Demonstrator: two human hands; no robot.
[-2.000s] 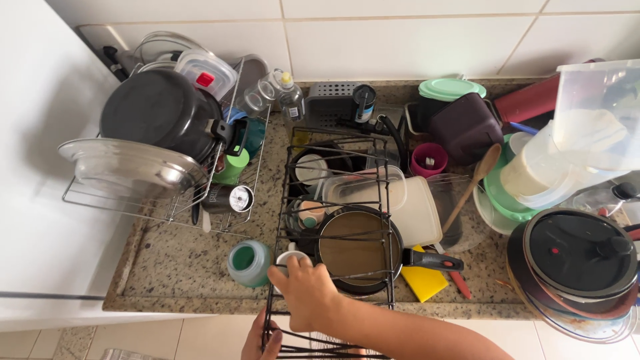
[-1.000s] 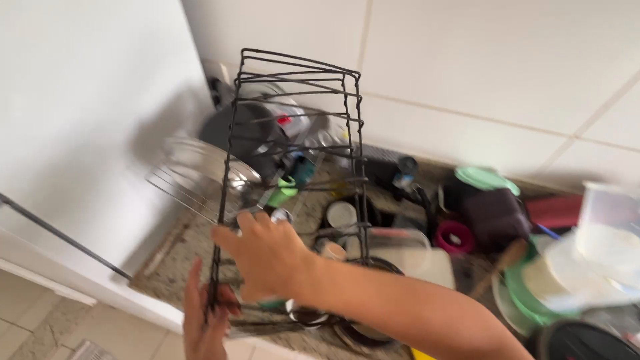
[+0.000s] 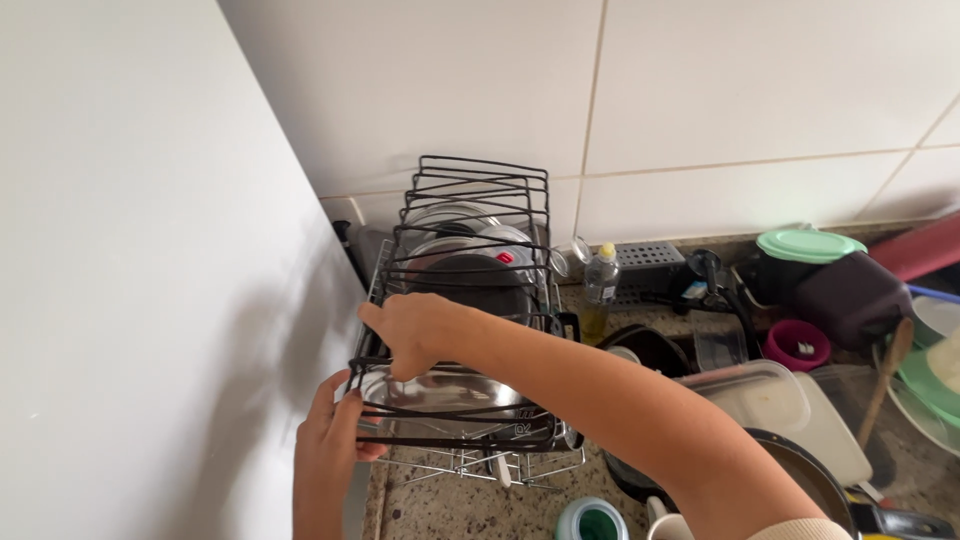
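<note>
A black wire rack (image 3: 480, 284) is held by both my hands over the silver wire dish rack (image 3: 463, 466) at the left end of the counter. My left hand (image 3: 334, 424) grips its near left corner. My right hand (image 3: 411, 330) is closed on its left side, the arm crossing over the rack from the right. Through the black wires show a dark pan (image 3: 469, 281), a shiny metal bowl (image 3: 442, 394) and a clear lid with a red tab (image 3: 506, 251). Whether the two racks touch, I cannot tell.
A white panel stands close on the left, the tiled wall behind. Right of the racks are a dish soap bottle (image 3: 598, 289), a magenta cup (image 3: 797, 345), plastic containers (image 3: 829, 427), a wooden spoon (image 3: 885, 379) and a frying pan (image 3: 795, 469). A green-lined jar (image 3: 592, 521) stands near the front.
The black rack, in my hands throughout, has moved from above the pans and containers mid-counter to over the dish rack at the left. The view has shifted left.
</note>
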